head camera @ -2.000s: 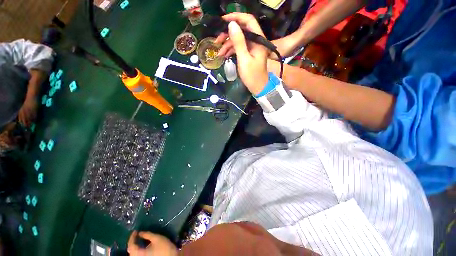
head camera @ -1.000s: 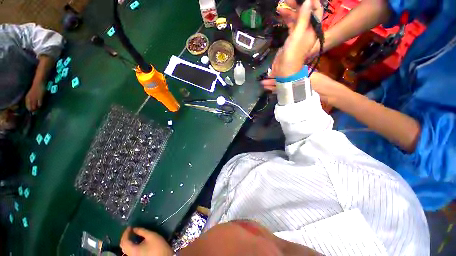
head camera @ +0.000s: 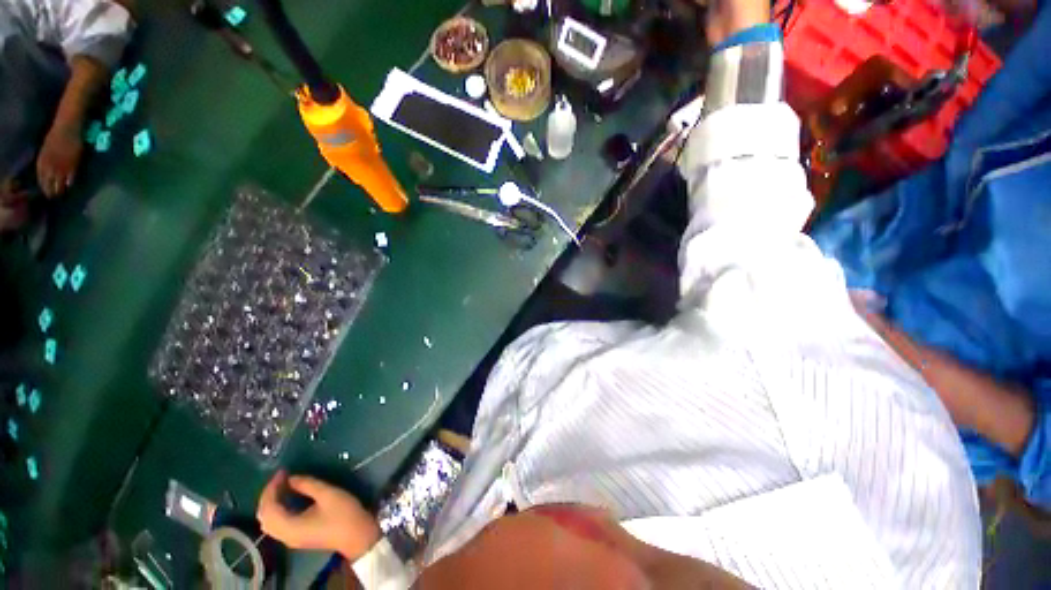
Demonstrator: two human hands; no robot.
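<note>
My left hand [head camera: 311,515] is at the lower left, beside the near corner of the blister tray. Its fingers are curled around a dark patch; whether that is a part or shadow is unclear. My right hand [head camera: 738,14] is mostly cut off by the top edge, above the blue wrist strap [head camera: 747,38]; its fingers are hidden. A black cord runs beside that wrist. The clear blister tray [head camera: 259,328], full of dark shiny parts, lies on the green mat. Loose purplish specks [head camera: 319,415] lie beside it.
An orange tool [head camera: 355,148] hangs above the mat by the tray. Scissors [head camera: 496,216], a phone-like panel [head camera: 444,121], two round containers and a small bottle [head camera: 561,129] lie beyond. A cream ring [head camera: 233,561] is at lower left. A person in blue is at right.
My right hand has moved up and right, mostly out of the picture. My left hand shows more fully, still curled. The view has shifted. The other person's arm has left my right forearm.
</note>
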